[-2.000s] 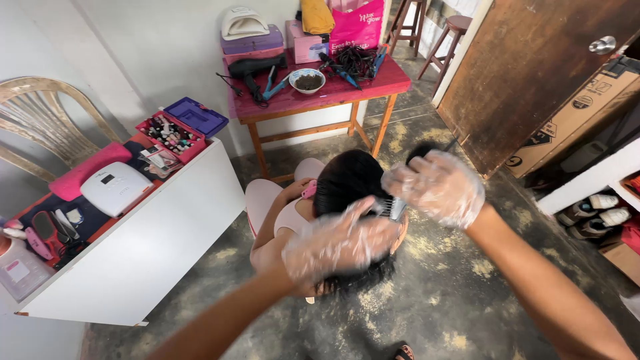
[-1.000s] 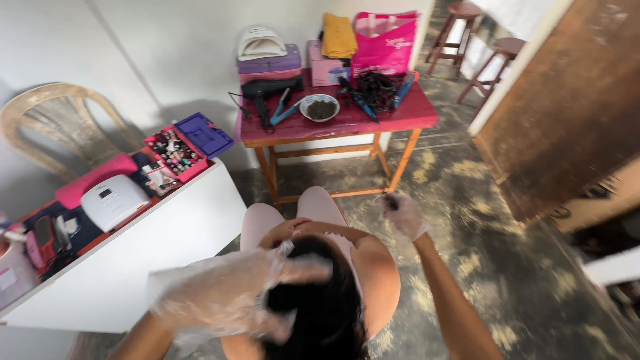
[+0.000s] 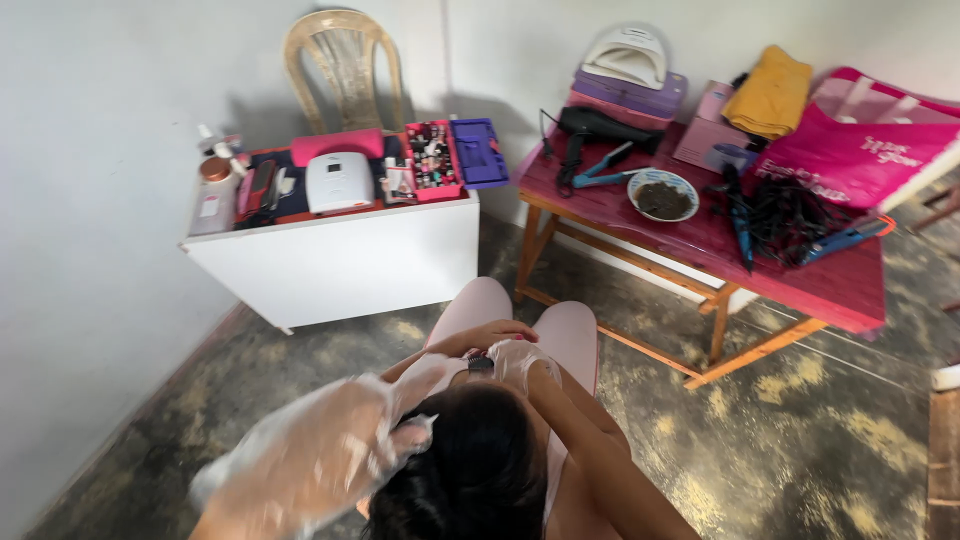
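A seated person's dark-haired head point(image 3: 472, 457) is at the bottom middle, seen from above. My left hand point(image 3: 337, 435), in a clear plastic glove, lies at the left side of the hair, its fingertips touching it; whether it grips a lock cannot be told. My right hand point(image 3: 525, 364), also gloved, is in front of the head, closed on a dark comb or hair brush point(image 3: 480, 365) whose bristled end shows beside the fingers. The seated person's own hand point(image 3: 502, 330) rests on their lap, just beyond mine.
A red table point(image 3: 840, 296) holds a bowl of dark paste point(image 3: 663, 196), a black hair dryer point(image 3: 607, 129), blue-handled styling tools and a pink bag point(image 3: 862, 150). On the white desk point(image 3: 360, 262) are a white nail lamp point(image 3: 340, 182) and a pink box of bottles point(image 3: 433, 161). Behind it stands a chair point(image 3: 341, 67).
The view has swung left. My right hand has come from out at the right side to the front of the head. My left hand has shifted from over the hair to its left side.
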